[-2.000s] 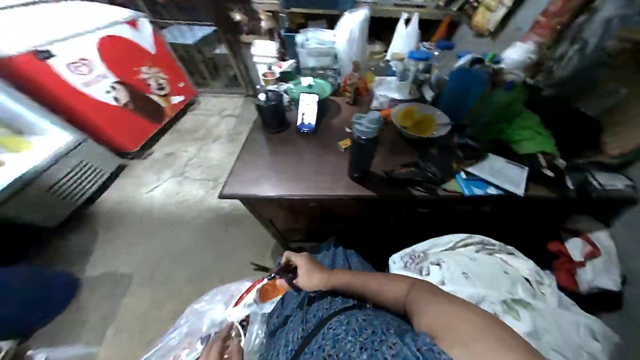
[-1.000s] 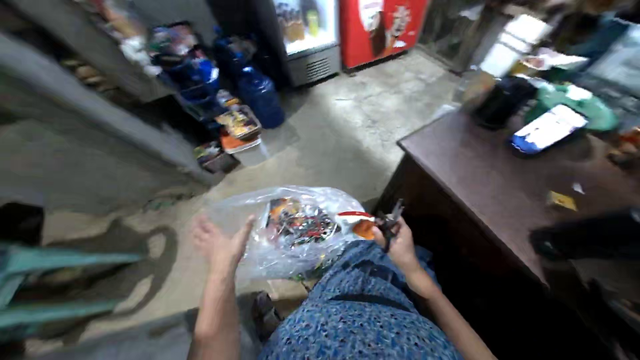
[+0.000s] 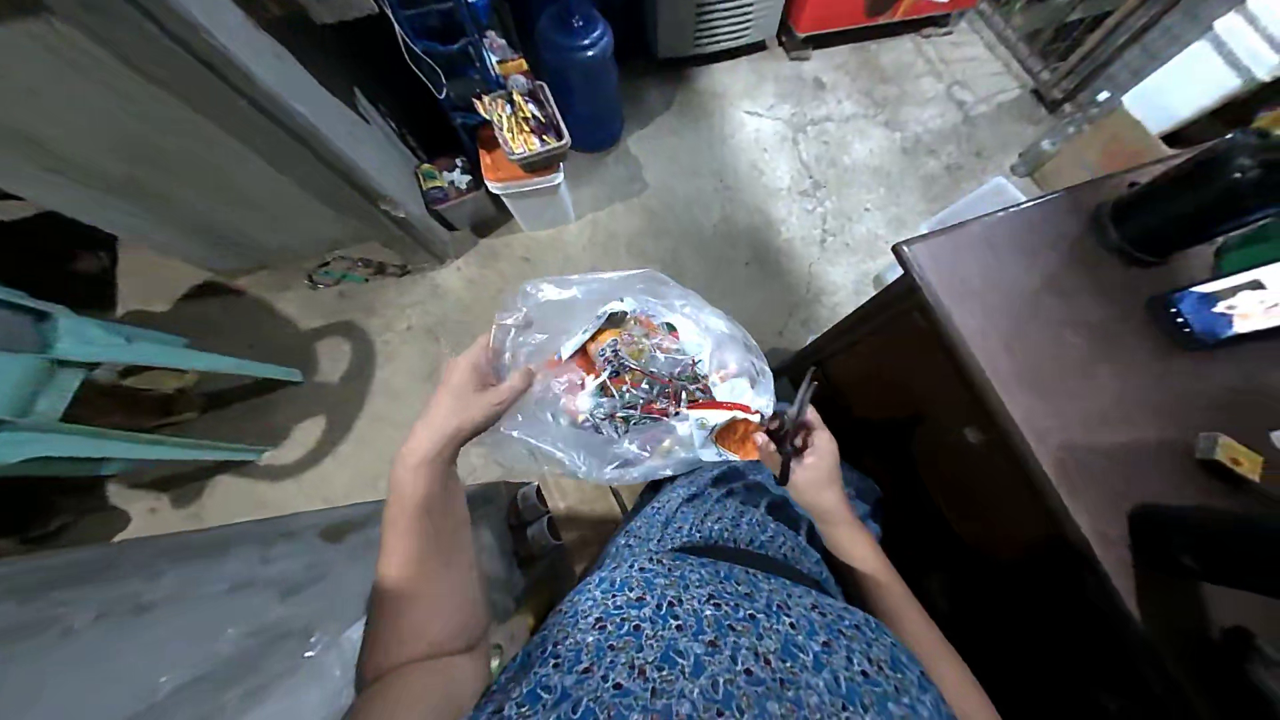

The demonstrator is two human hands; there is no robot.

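A clear plastic bag [image 3: 560,440] full of shiny wrappers and small packets lies open in front of me, above my lap. My left hand [image 3: 480,395] grips the left side of its rim, thumb toward the contents. On the right, my right hand [image 3: 808,455] holds dark-handled scissors [image 3: 797,425], blades pointing up and away. Between its fingertips and the bag's edge is an orange, white and red packet [image 3: 735,432], seemingly pinched by that same hand. The bag's underside is hidden.
A brown table [image 3: 1040,300] stands at the right, bearing a phone [image 3: 1235,305], a black cylindrical container [image 3: 1190,195] and a small yellow box [image 3: 1228,455]. A teal plastic chair [image 3: 110,355] is at the left. Beyond are a white tub [image 3: 537,200] and a blue water jug [image 3: 580,75].
My left hand was apart from the bag with fingers spread one second ago and now holds its left side. The view has swung left and down from the table.
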